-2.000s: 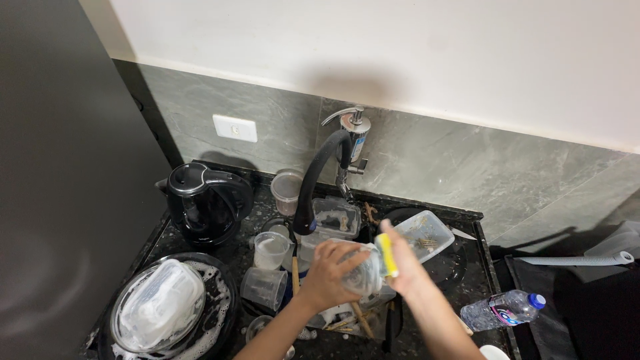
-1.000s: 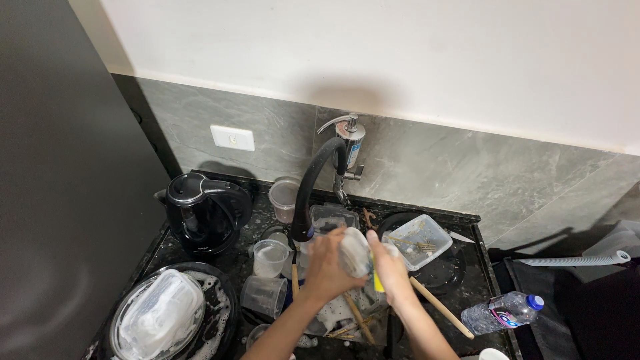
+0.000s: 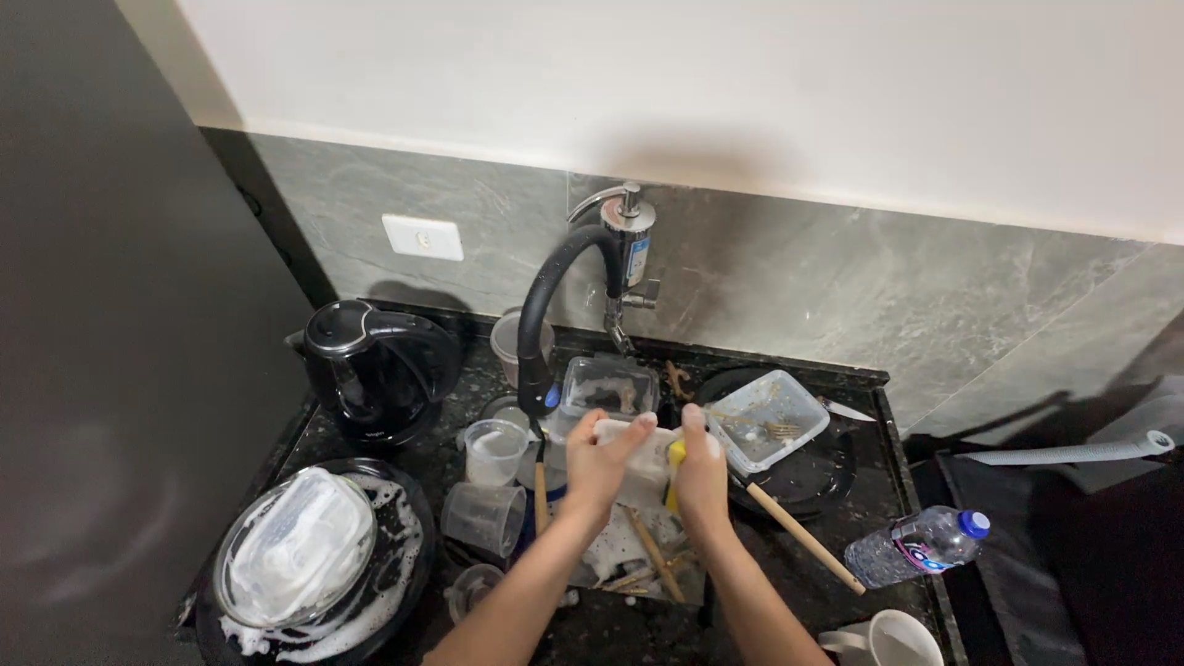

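My left hand (image 3: 599, 462) grips the left side of a translucent plastic container (image 3: 644, 462), held over the sink. A yellow sponge (image 3: 676, 462) is in my right hand (image 3: 700, 472), pressed to the container's right side. The black faucet spout (image 3: 532, 342) arches behind and to the left of my hands. Below them, wooden-handled utensils (image 3: 655, 555) lie in the sink. Behind my hands sits a clear rectangular container (image 3: 610, 384).
At left are a black electric kettle (image 3: 375, 370) and a soapy container (image 3: 301, 546) on a glass dish over a black plate. Right: a food-soiled plastic container (image 3: 772, 421), a knife (image 3: 846, 410), a wooden handle (image 3: 805, 536), a water bottle (image 3: 916, 548) and a white mug (image 3: 893, 640).
The container in my hands has turned; two seconds ago its side and the sponge were tilted differently. The wooden handle at the right has come into view since the earliest frame.
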